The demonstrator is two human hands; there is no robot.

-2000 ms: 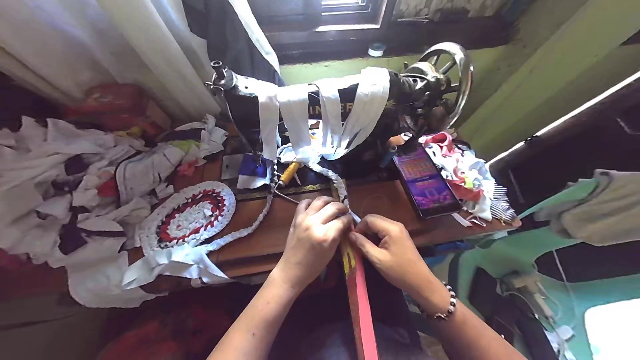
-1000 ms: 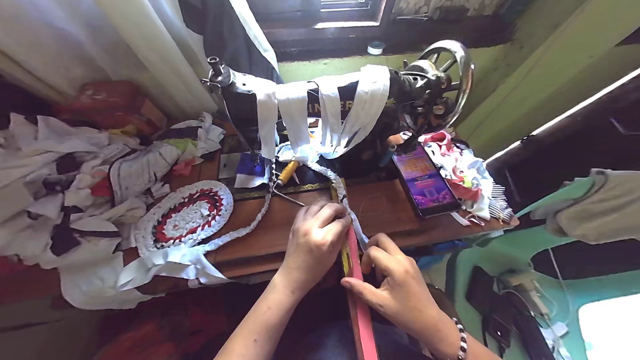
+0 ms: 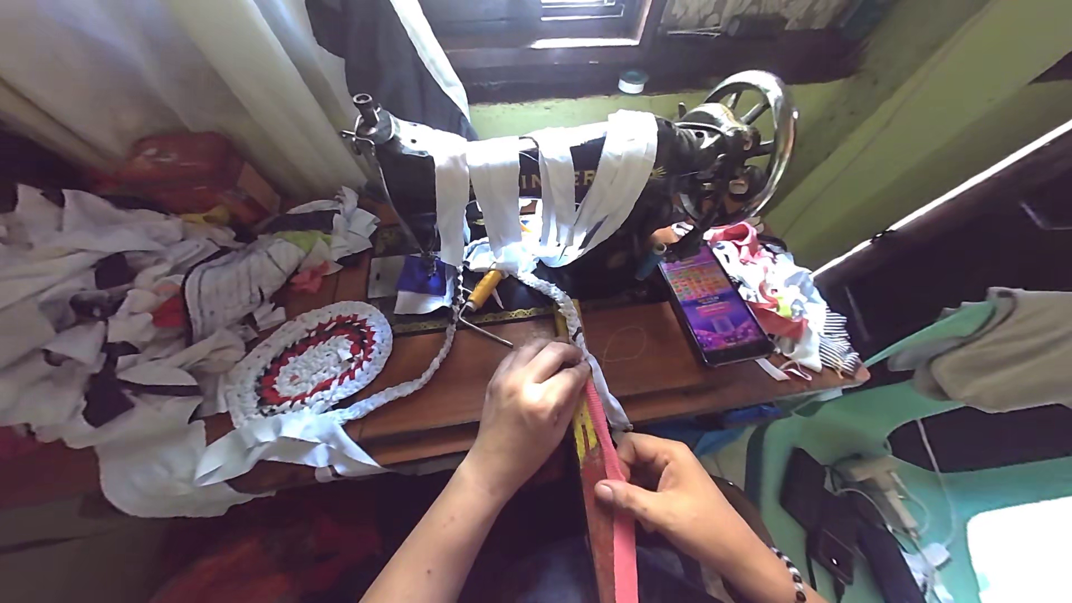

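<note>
My left hand (image 3: 536, 398) pinches the lower end of a braided white fabric cord (image 3: 557, 293), where loose strips meet. Below it, my right hand (image 3: 662, 481) holds a pink fabric strip (image 3: 624, 536) and a white strip (image 3: 605, 394) between thumb and fingers. The pink strip lies along a reddish wooden bar (image 3: 595, 511) with yellow marks. The cord runs up to white strips (image 3: 498, 201) draped over a black sewing machine (image 3: 687, 151). A yellow-handled crochet hook (image 3: 486, 289) lies left of the cord. An oval rug of white, red and black fabric (image 3: 314, 360) rests at left.
Fabric scraps (image 3: 67, 335) are heaped at far left. On the table's right side, a lit smartphone (image 3: 712, 306) lies beside more scraps (image 3: 779, 293). The wooden table's front edge (image 3: 670, 410) passes behind my hands. A green chair (image 3: 779, 469) holds cables and dark devices.
My right hand has moved down along the strips, away from my left hand, which stays near the braid's end.
</note>
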